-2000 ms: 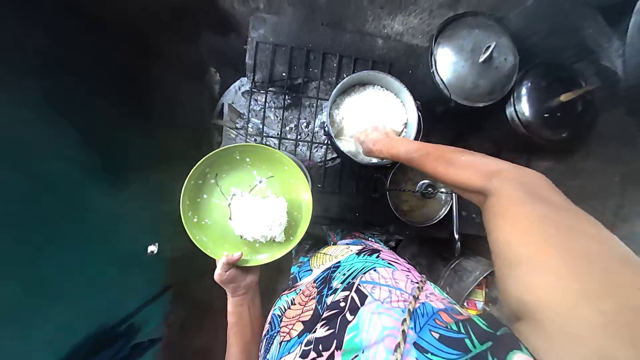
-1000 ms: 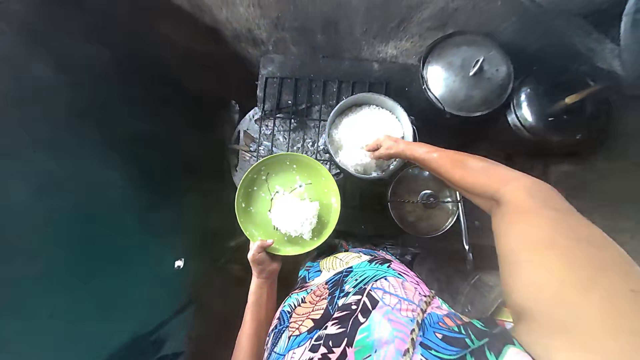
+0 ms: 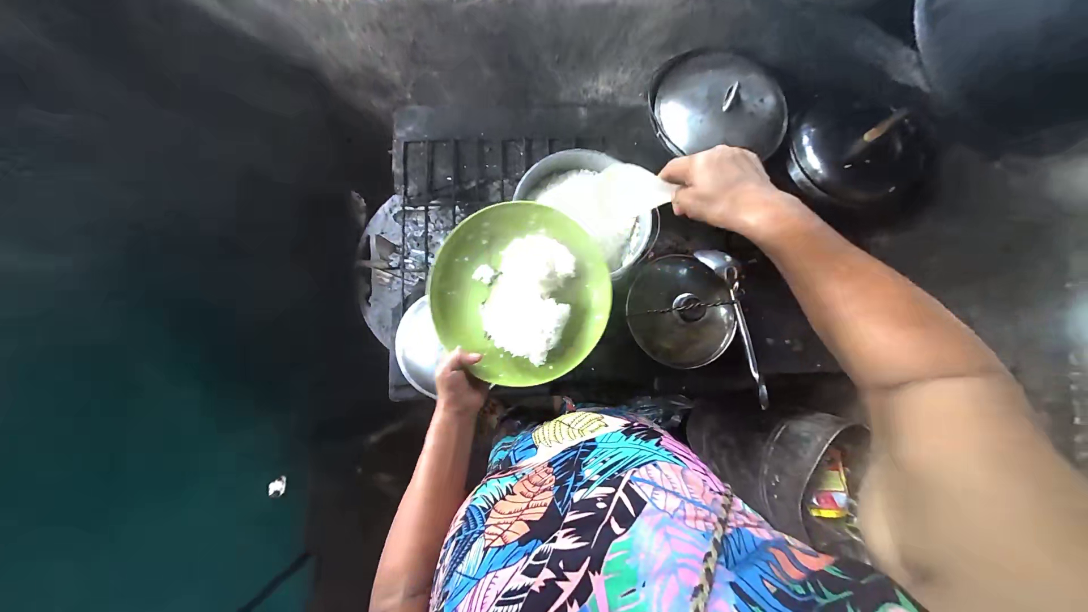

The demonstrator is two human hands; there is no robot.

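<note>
My left hand (image 3: 461,382) grips the lower rim of a green bowl (image 3: 459,293), its thumb over the edge. White cooked rice (image 3: 531,297) lies heaped in the bowl. The bowl overlaps the lower left side of a metal pot (image 3: 552,161) of rice standing on the grate. My right hand (image 3: 722,185) is closed on the right end of a pale, flat serving scoop (image 3: 633,189), which is held over the pot and blurred. How much rice is on the scoop I cannot tell.
A lidded metal pot (image 3: 722,102) and a black lidded pot (image 3: 858,153) stand at the upper right. Right of the bowl are a glass lid (image 3: 680,310) and a metal ladle (image 3: 748,348). A silver lid or bowl (image 3: 416,348) shows partly behind the bowl, by the grill grate (image 3: 429,187).
My right hand has risen out of the pot and moved right, with the scoop now visible. The rice heap in the green bowl is larger, and the bowl now overlaps the pot's edge.
</note>
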